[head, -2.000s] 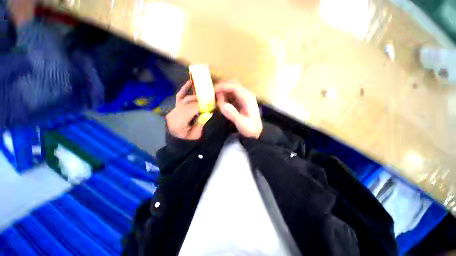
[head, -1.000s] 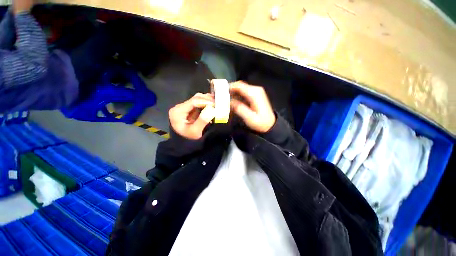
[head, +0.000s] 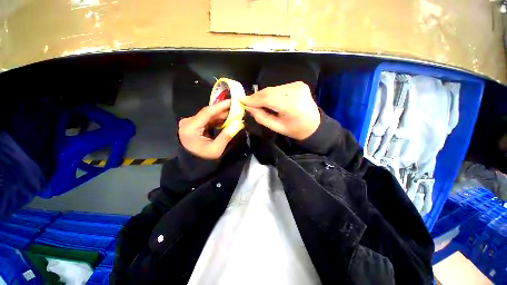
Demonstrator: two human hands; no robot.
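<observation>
My left hand (head: 204, 131) holds a tape roll (head: 237, 106) upright over my lap. The roll is a yellow ring with a reddish inner core, and its outer face looks pale. A finger of my left hand passes into the ring, and the thumb has a yellow tape cap. My right hand (head: 284, 109) is at the right side of the roll, with thumb and fingertips pinched on its outer face. Whether a loose tape end is between these fingertips is too small to tell.
The cardboard-covered bench (head: 139, 25) runs across the top, with a cardboard pad (head: 250, 16) on it. A blue crate (head: 451, 161) of pale moulded parts (head: 414, 119) stands at right. A blue stool (head: 92, 145) and a person's dark clothing are at left. Stacked crates (head: 72, 228) are lower left.
The view has turned, so the bench now lies across the top and the crate sits higher. The roll has turned to show its reddish core. My right hand has shifted, its fingertips now pinched at the roll.
</observation>
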